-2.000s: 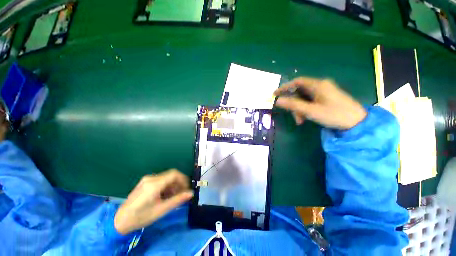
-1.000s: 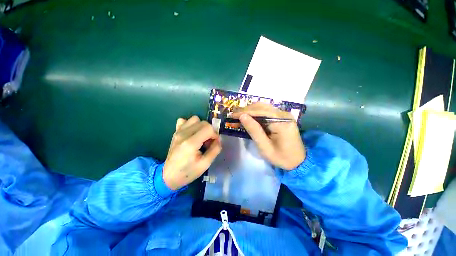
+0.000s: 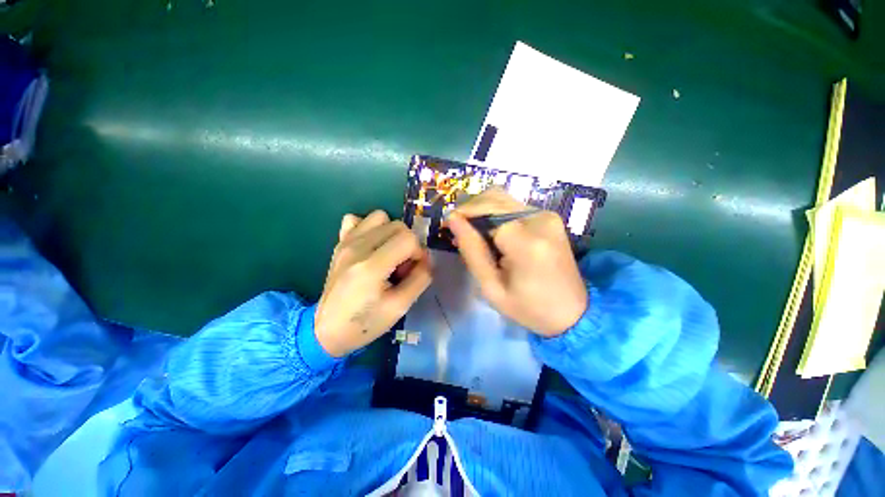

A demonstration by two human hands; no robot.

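The open tablet assembly (image 3: 466, 340) lies in front of me, its circuit board (image 3: 485, 181) at the far end. My right hand (image 3: 529, 267) is shut on tweezers (image 3: 509, 219) over the board; the tips are hidden by the fingers. My left hand (image 3: 371, 281) rests at the tablet's left edge with curled fingers; whether it holds anything is hidden. A white release liner sheet (image 3: 563, 112) lies beyond the tablet, with one small black tape piece (image 3: 486, 143) at its lower left. A thin dark wire (image 3: 442, 313) crosses the silver panel.
Pale yellow liner sheets (image 3: 846, 281) lie at right over black strips with yellow edges (image 3: 803, 281). A white perforated basket (image 3: 825, 451) is at lower right. A blue bin (image 3: 19, 102) is at the left edge. Another person's blue sleeve (image 3: 49, 340) is at left.
Since two seconds ago, my right hand came from beside the liner to the board, and my left hand moved up along the tablet's left edge. The view has shifted; the tablet appears slightly turned.
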